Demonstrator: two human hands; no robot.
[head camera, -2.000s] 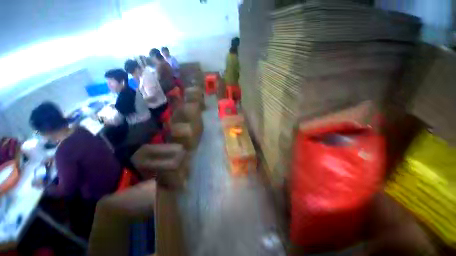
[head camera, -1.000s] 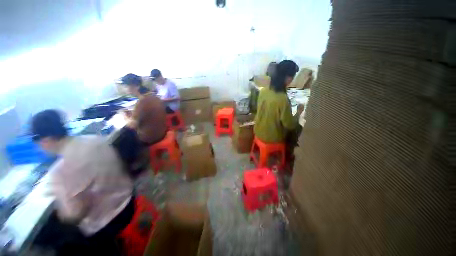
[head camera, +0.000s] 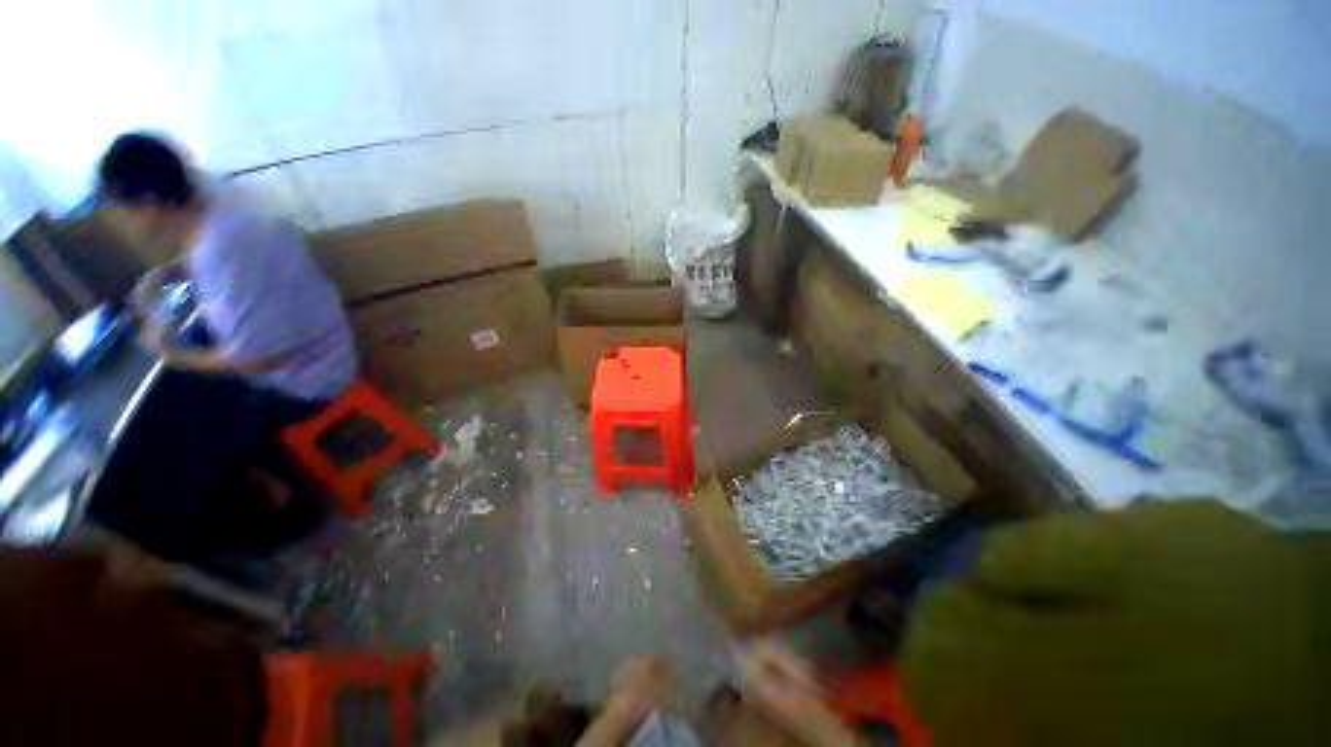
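My left hand (head camera: 632, 695) and my right hand (head camera: 788, 683) show small and blurred at the bottom edge, apart from each other. A pale thing (head camera: 666, 728) lies by my left hand; whether I hold it is unclear. In front, an open brown carton (head camera: 727, 562) on the floor is full of white-grey loose cables (head camera: 832, 504). A red stool (head camera: 639, 416) stands left of the carton.
The white table (head camera: 1073, 343) on the right holds yellow paper (head camera: 946, 299) and blue-white boxes (head camera: 1073, 419). A person in olive (head camera: 1124, 628) sits at lower right, one in lilac (head camera: 270, 292) at left. Brown cartons (head camera: 445, 321) stand by the wall; litter lies on the floor.
The view has moved forward past the cardboard stack and tilted down. The person in olive is now close at right. The cable carton, table and both hands have come into view.
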